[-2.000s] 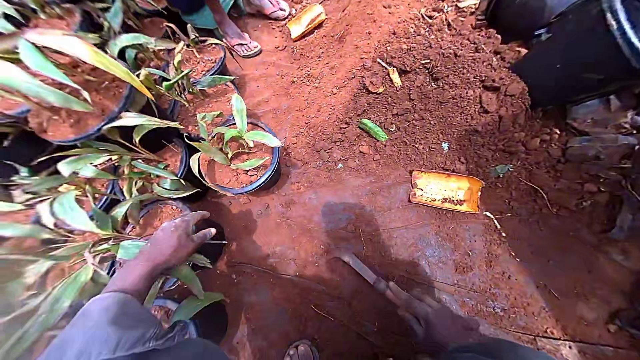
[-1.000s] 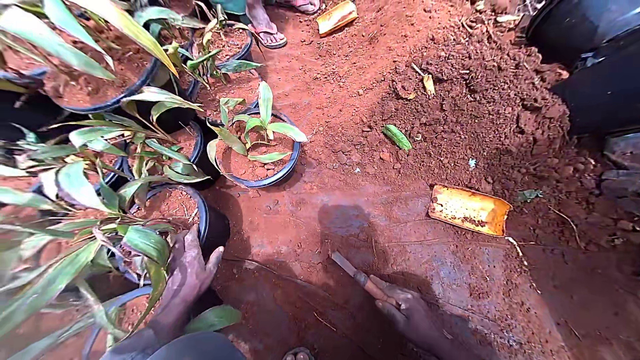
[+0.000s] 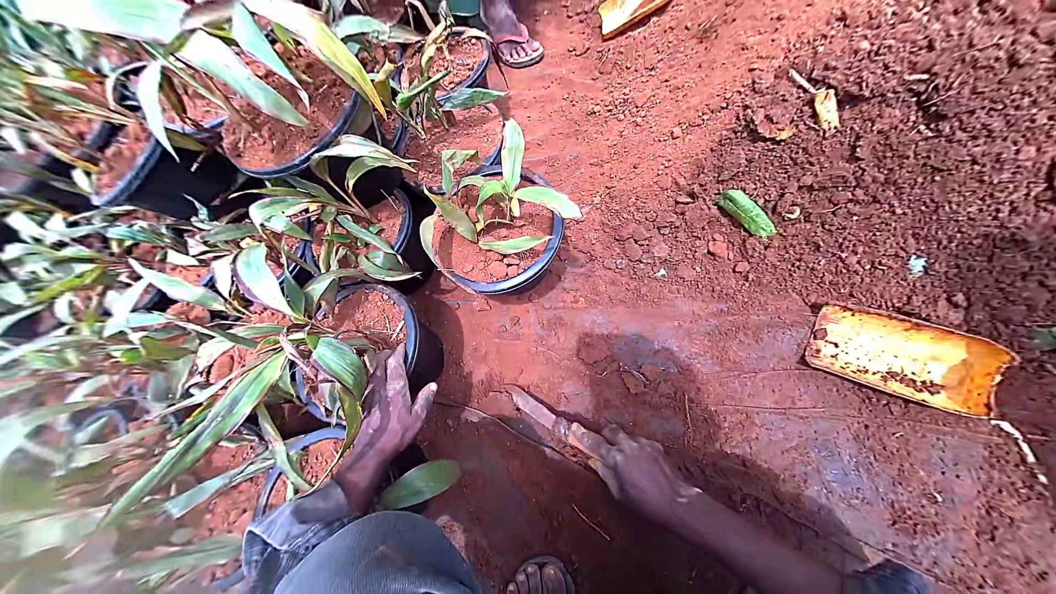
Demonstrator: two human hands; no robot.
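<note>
My left hand (image 3: pixel 389 419), fingers spread, lies against the side of a black plastic pot (image 3: pixel 425 346) filled with red soil and holding a leafy plant. Leaves partly cover the wrist, and whether the fingers grip the pot cannot be told. In my right hand (image 3: pixel 635 470) is a knife with a wooden handle (image 3: pixel 584 440). Its soil-stained blade (image 3: pixel 532 407) points up and left, low over the red ground. Above both hands stands another potted plant (image 3: pixel 495 256) with green leaves and a black rim.
Many potted plants (image 3: pixel 289 165) crowd the left side. A cut piece of yellow plastic (image 3: pixel 907 360) rests on the ground at right, below a green object (image 3: pixel 746 213) on loose dark soil (image 3: pixel 891 181). Another person's sandalled foot (image 3: pixel 518 45) is at the top.
My left hand, earlier above the pot with its thumb and fingers out, has come down to the pot's side. The knife stays in my right hand. The view has shifted.
</note>
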